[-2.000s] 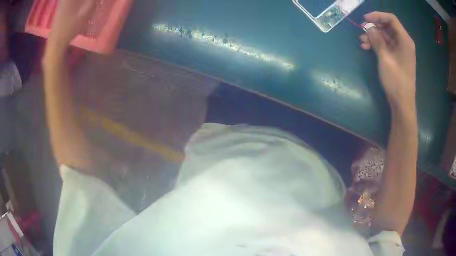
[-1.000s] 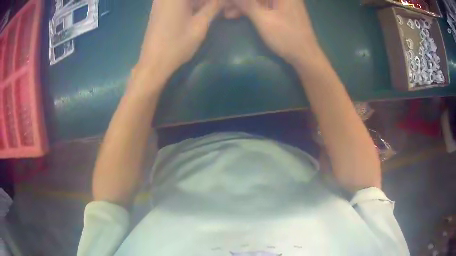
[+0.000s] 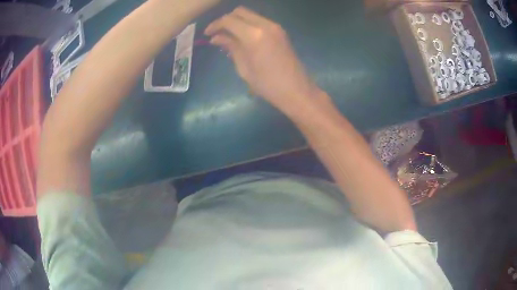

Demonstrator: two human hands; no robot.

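A pale rectangular plastic housing (image 3: 166, 86) with a large window lies on the dark-green bench, left of centre. A green circuit board (image 3: 182, 63) is at its right side. A thin red lead wire (image 3: 202, 42) runs from the board to the fingertips of my right hand (image 3: 252, 48). That hand is right of the housing, thumb and fingers closed on the wire's end; any small part between them is hidden. My left forearm passes over the housing's upper left, and my left hand is beyond the top edge of the picture.
More pale housings (image 3: 69, 46) lie at the left, beside a pink-red parts tray (image 3: 21, 133). A cardboard box (image 3: 418, 62) of white round parts (image 3: 462, 62) is at the right. Clear bags of white parts (image 3: 397, 140) and copper-coloured parts (image 3: 425, 178) are below the bench edge.
My hands were together at the top centre. They have parted: my left arm now reaches up past the top edge, and my right hand is fully visible beside the now visible housing.
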